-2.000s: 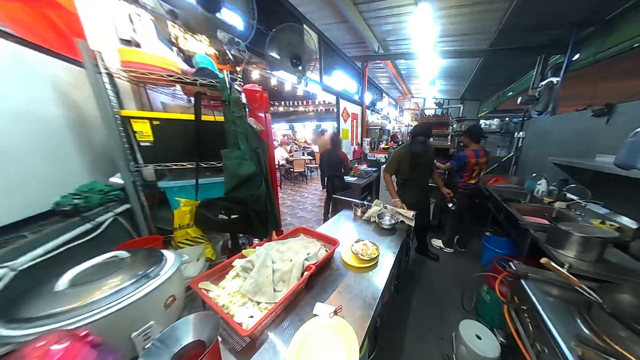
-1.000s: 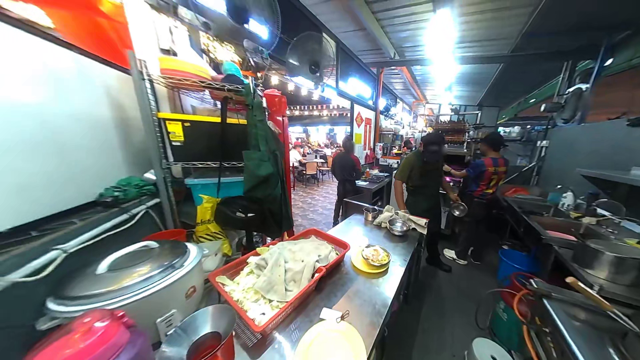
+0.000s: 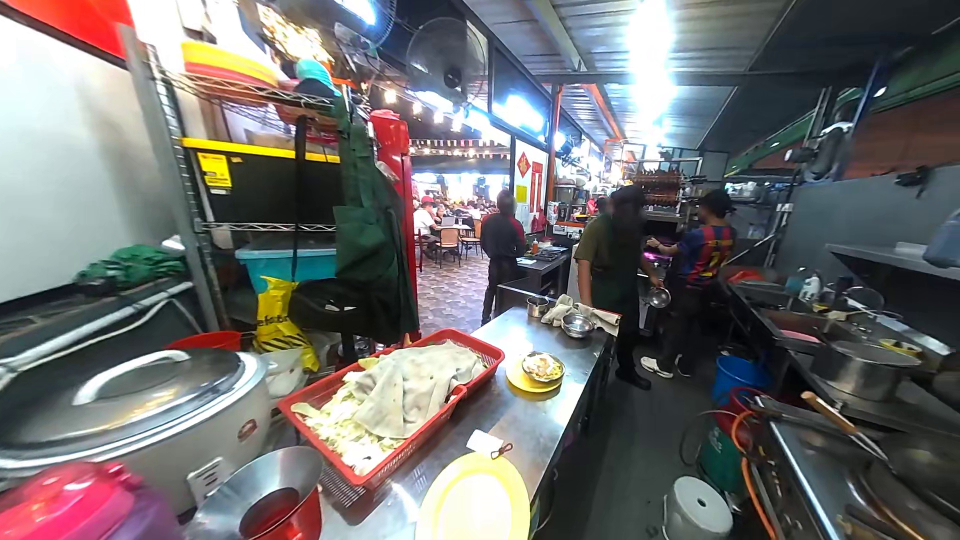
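Neither my left hand nor my right hand shows in the head view. On the steel counter [image 3: 559, 420] a red plastic basket [image 3: 491, 351] holds chopped cabbage [image 3: 337, 420], partly covered by a damp-looking cloth [image 3: 420, 382]. To its right, a metal bowl of food [image 3: 543, 367] rests on a yellow plate [image 3: 523, 385]. Close to me at the bottom lies a larger pale yellow plate [image 3: 474, 502], with a white slip and a clip [image 3: 491, 444] at its far edge. An empty metal bowl [image 3: 578, 325] sits by a crumpled cloth [image 3: 561, 309] at the counter's far end, near a steel pot [image 3: 538, 306].
A large rice cooker [image 3: 142, 412] and a metal funnel-like vessel [image 3: 259, 487] stand at left. Beyond the counter, a person in an apron [image 3: 622, 277] holds a metal bowl [image 3: 658, 298]; a co-worker [image 3: 701, 255] is beside them. A stove [image 3: 832, 480] and white bin [image 3: 697, 510] are at right.
The co-worker in the striped shirt has an arm stretched out to the left, which was not so two seconds ago. The view has turned slightly.
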